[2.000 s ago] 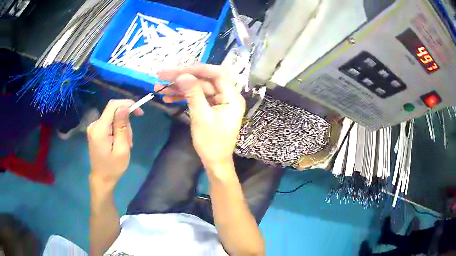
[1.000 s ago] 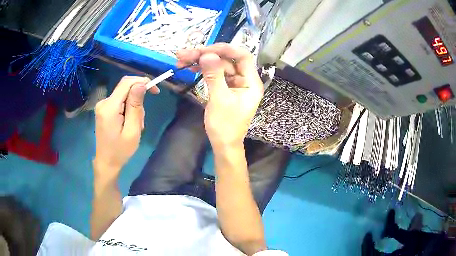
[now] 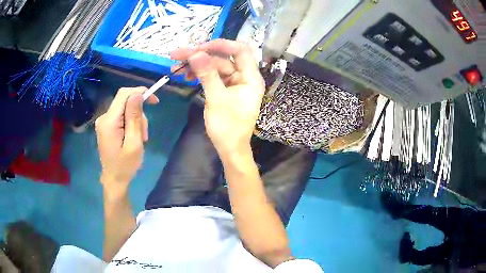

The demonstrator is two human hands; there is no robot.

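My left hand [image 3: 126, 128] is shut on a short white sleeve [image 3: 155, 88] and holds it tilted up to the right between thumb and fingers. My right hand [image 3: 226, 88] pinches a thin dark wire lead [image 3: 181, 69] between thumb and fingertips. The lead's end is close to the sleeve's upper end; whether they touch is hard to tell. Both hands are bare and raised in front of the blue bin. The blue bin [image 3: 133, 59] holds loose white sleeves [image 3: 165, 26].
Long strips with blue wires [image 3: 57, 74] lie left of the bin. Small metal parts [image 3: 312, 109] are heaped below the grey machine [image 3: 362, 58], which shows red digits. White strips with dark wires [image 3: 402, 133] hang at the right bench edge. A red object [image 3: 50, 154] is at lower left.
Both hands keep their holds on the sleeve and the lead. The view has shifted a little, and the sleeve and lead remain close together.
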